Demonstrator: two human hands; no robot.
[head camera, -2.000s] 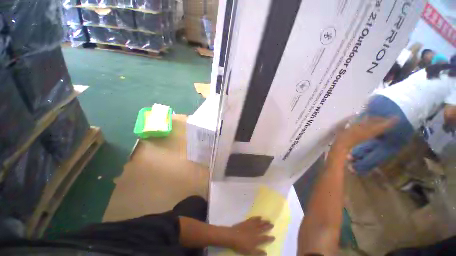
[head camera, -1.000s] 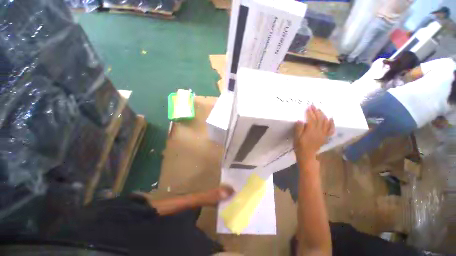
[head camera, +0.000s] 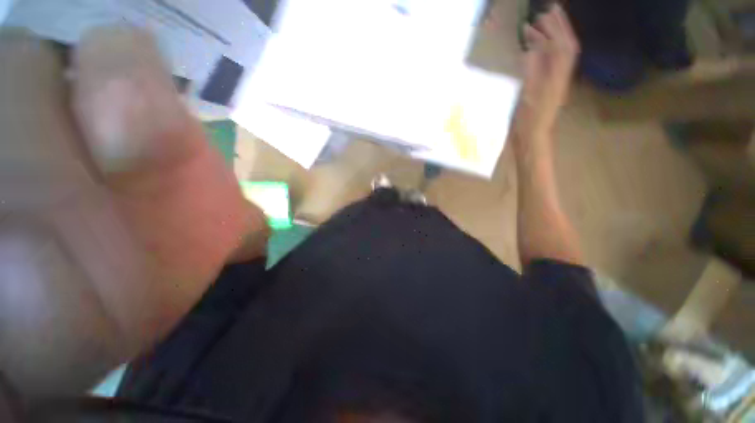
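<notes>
My left hand (head camera: 124, 206) is very large, close to the camera and blurred at the left; whether it holds anything cannot be told. My right hand (head camera: 550, 62) is at the upper right, beside the right edge of the white cartons, with its fingers pointing up and no held thing visible. A large white product box (head camera: 364, 66) lies in front of me, overexposed. A yellow sheet (head camera: 462, 132) lies on the white carton surface (head camera: 495, 99) near my right hand.
A green basket (head camera: 280, 206) is on the floor beyond my left hand. Brown cardboard (head camera: 637, 198) covers the floor at right. A dark shape (head camera: 629, 41) is at the upper right. Clear film (head camera: 720, 380) lies at the lower right.
The view has tilted down and turned. My left hand has risen from beside the yellow sheet to close in front of the camera. My right hand has left the box top and is beside the cartons.
</notes>
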